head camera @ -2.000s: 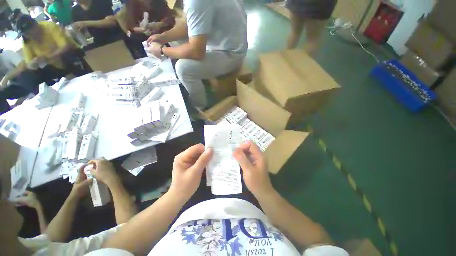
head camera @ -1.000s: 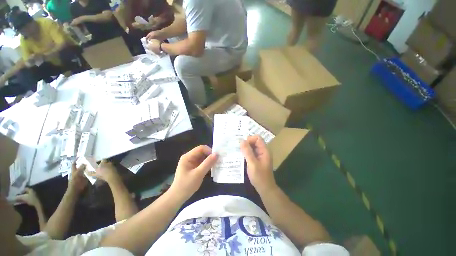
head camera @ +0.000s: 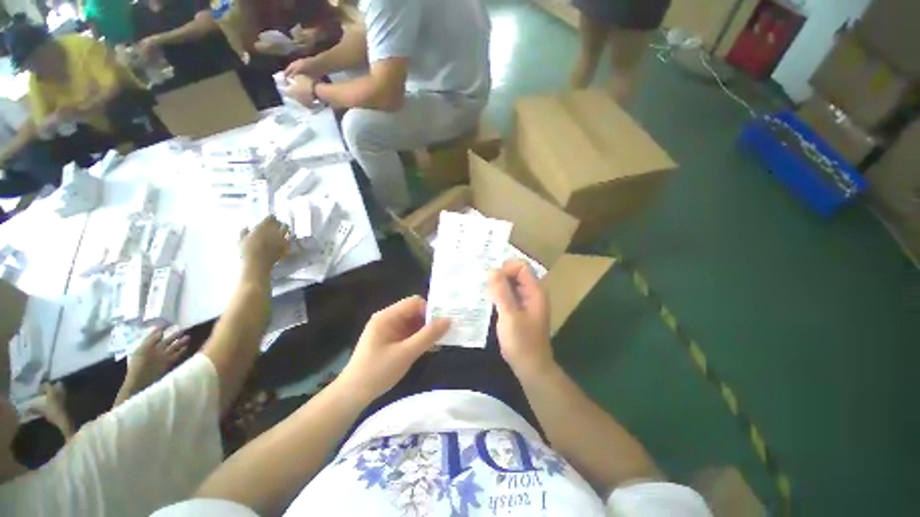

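A folded white leaflet (head camera: 464,278) with small grey print is held upright over my lap. A second white layer shows behind its top right. My left hand (head camera: 395,338) pinches its lower left edge between thumb and fingers. My right hand (head camera: 522,311) pinches its right edge, a little higher. Both hands are bare. The open brown shipping carton (head camera: 525,207) stands behind the leaflet, which hides most of the white boxes inside.
White product boxes (head camera: 161,293) and leaflets lie on the white table (head camera: 348,192) at left. A neighbour's hand (head camera: 264,244) reaches over it. A closed carton (head camera: 595,151) stands behind the open one. A blue crate (head camera: 802,162) and a seated person (head camera: 424,81) are beyond.
The leaflet has risen slightly and tilted, and its layers have spread a little at the top. The neighbour at left has let go of a white item and now reaches across the table.
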